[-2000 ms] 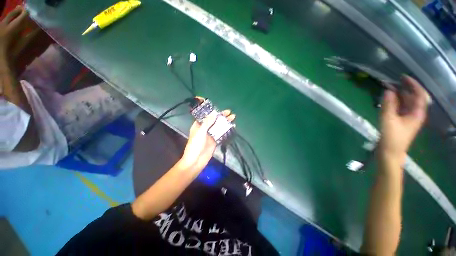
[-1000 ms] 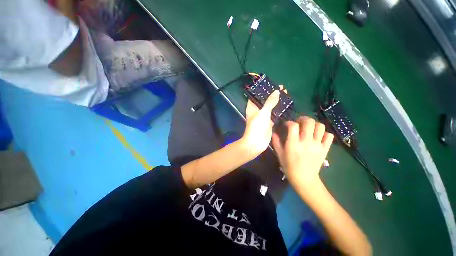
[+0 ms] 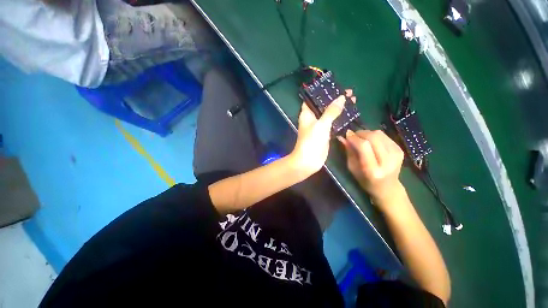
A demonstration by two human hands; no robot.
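My left hand [image 3: 314,139] holds a black circuit board module [image 3: 329,96] dotted with small white points, thumb on its face, over the bench's near edge. Red, orange and yellow leads [image 3: 315,70] show at its far end. Black cables run from there, and one with a dark plug [image 3: 234,110] hangs over the bench edge. My right hand [image 3: 374,157] is at the module's near end, fingers bent and bunched by the wires; whether they pinch a wire is hidden. A second module [image 3: 413,136] lies on the green bench to the right, wires spread both ways.
The green bench [image 3: 481,258] has a pale scuffed strip [image 3: 477,120]. A small white scrap [image 3: 468,188] lies right of the second module. Dark parts [image 3: 457,15] lie beyond the strip. A neighbouring person's leg [image 3: 159,36] and a blue stool [image 3: 150,99] are at the left.
My right hand first came from the far right to the held module, and the second module now lies beside it. Since then my right fingers have bunched closer at the module's near end.
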